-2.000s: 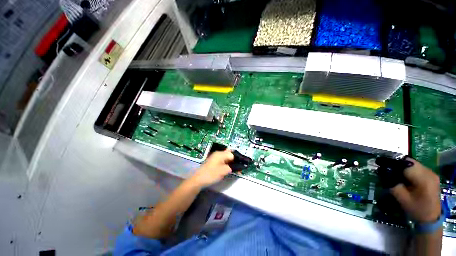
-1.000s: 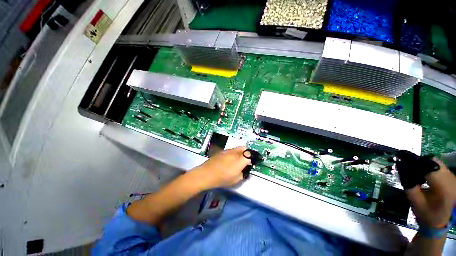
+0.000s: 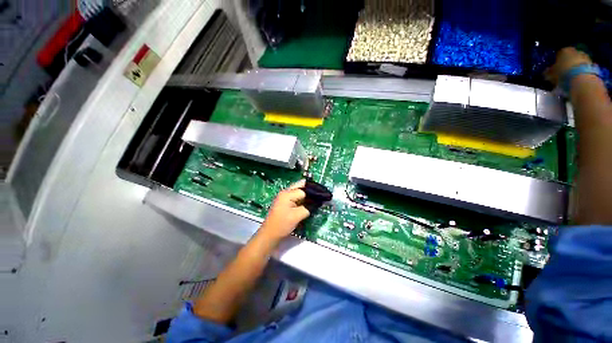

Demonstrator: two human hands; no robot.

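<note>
A large green circuit board (image 3: 396, 251) with a long silver heatsink (image 3: 456, 181) lies in front of me. My left hand (image 3: 295, 204), with black coverings on its fingertips, is over the near left part of the board; its fingertips are bunched and I cannot tell whether they hold anything. My right hand (image 3: 569, 65), with a light blue wrist band, is at the dark blue components at the upper right. Its fingertips are hidden in the dark bin area. Small blue components (image 3: 431, 246) stand on the board.
A finned heatsink (image 3: 493, 110) with a yellow strip (image 3: 483, 145) stands at the board's far side. A second board with a shorter heatsink (image 3: 241, 143) lies left. Beyond are a cream component bin (image 3: 391, 37) and a blue one (image 3: 478, 47). A white conveyor rail (image 3: 376, 285) runs nearest me.
My right hand has moved from the right end of the board up to the bins. My left hand has moved slightly up and left over the board. The view has shifted a little.
</note>
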